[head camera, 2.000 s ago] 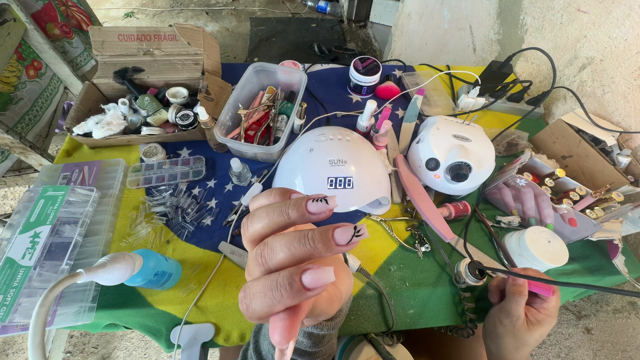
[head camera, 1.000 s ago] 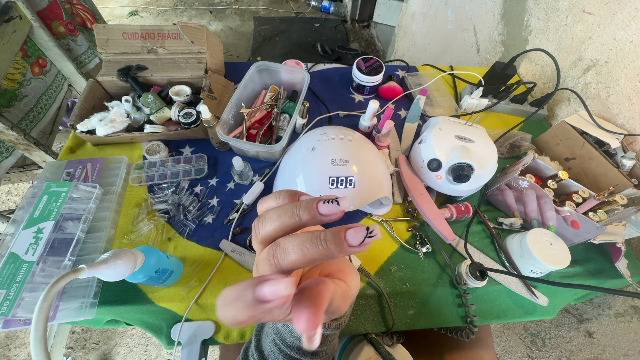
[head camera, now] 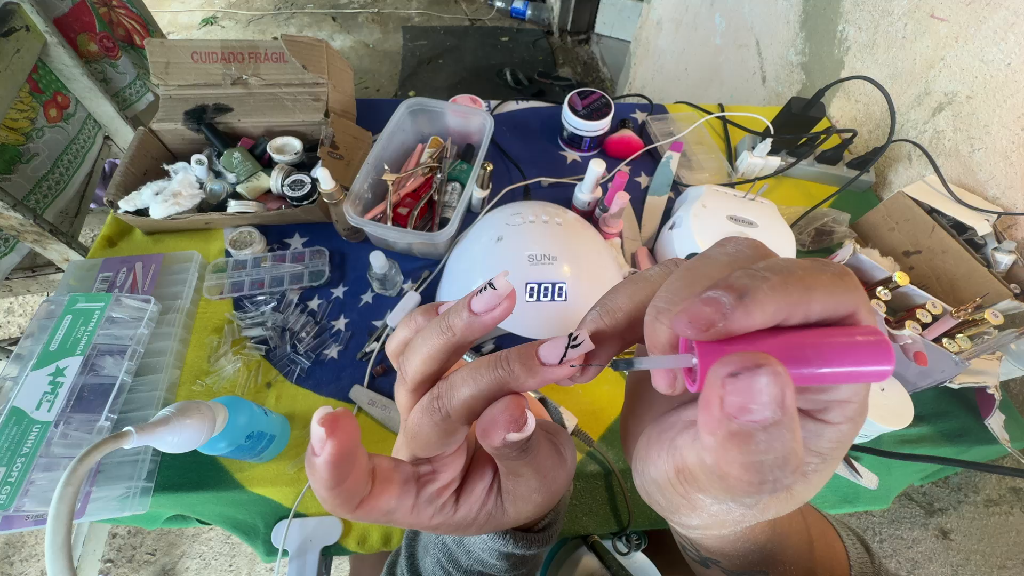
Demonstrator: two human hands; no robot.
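My left hand (head camera: 472, 424), in a grey sleeve, is palm toward me with its fingers apart, holding nothing. Two of its pale pink nails carry black leaf-like lines; a curled finger has a white tip. My right hand (head camera: 736, 424) grips the bright pink handle of a fine nail-art brush (head camera: 792, 354), which points left. Its thin bristle tip is at the edge of the decorated nail (head camera: 566, 348), and whether it touches cannot be told. A right fingertip lies close beside that nail. Behind the hands stands a white nail lamp (head camera: 512, 248) with a lit display.
A cardboard box (head camera: 232, 68) of jars and a plastic tub (head camera: 364, 216) of tools stand at the back left. Clear cases (head camera: 172, 360) and a blue bottle (head camera: 256, 430) are at left. A white nail drill unit (head camera: 704, 220), cables and boxed polishes (head camera: 912, 296) lie to the right.
My right hand, low at the right two seconds ago and unseen one second ago, is now beside my left hand with the pink-handled brush. My left hand has turned and its fingers have changed pose.
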